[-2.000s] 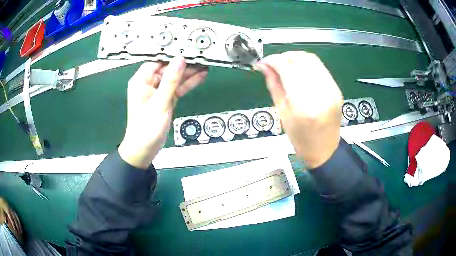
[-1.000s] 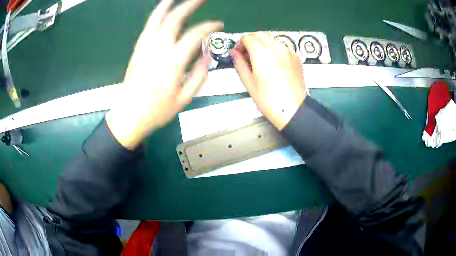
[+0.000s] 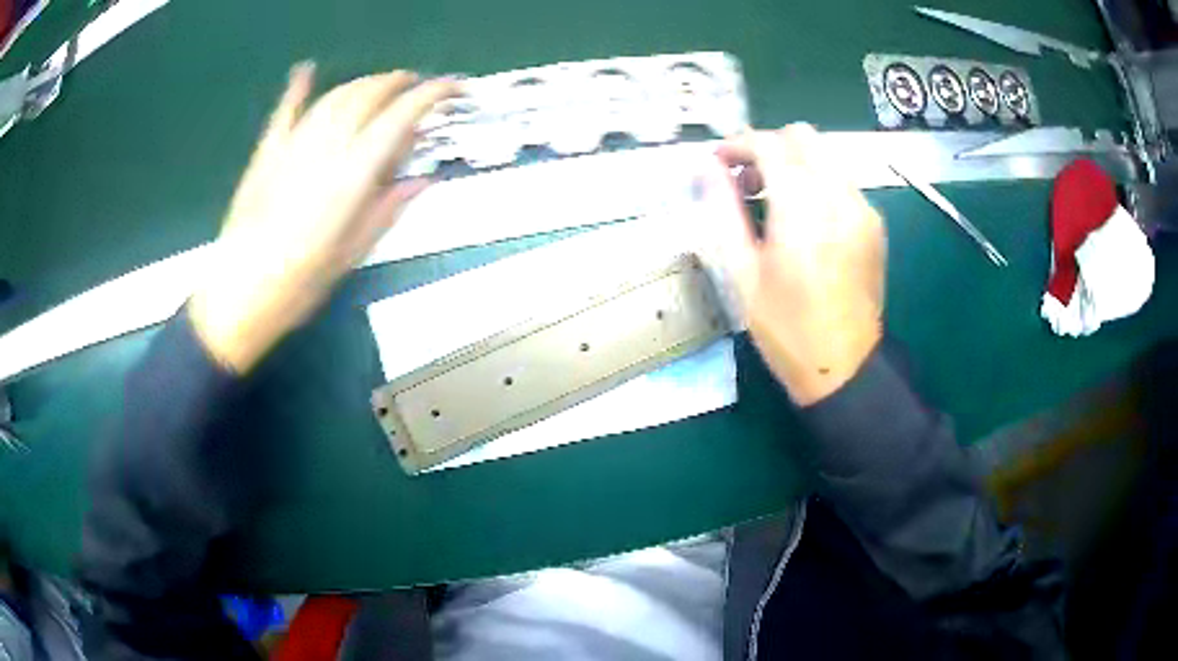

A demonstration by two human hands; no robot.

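A long four-ring unit (image 3: 594, 110) lies blurred above the white strip, its round shapes in a row and dark notches along its lower edge. My left hand (image 3: 317, 194) has fingers and thumb around its left end. My right hand (image 3: 814, 252) is below and right of its right end, thumb and index finger bent toward each other; a pale blur at the fingertips hides whether they hold something. A flat grey plate (image 3: 549, 368) with small holes lies tilted on white paper sheets (image 3: 685, 387) in front of me.
A second four-ring unit (image 3: 953, 91) lies at the upper right. Thin tweezers (image 3: 950, 213) lie below the white strip (image 3: 517, 200). A red-and-white cloth item (image 3: 1098, 252) is at the right. Pointed metal blades (image 3: 1008, 36) reach in from machine parts at the right edge.
My right hand has moved off the rings to the right and down. My left hand has come onto the unit's left end. The view has shifted, and the rings show less clearly.
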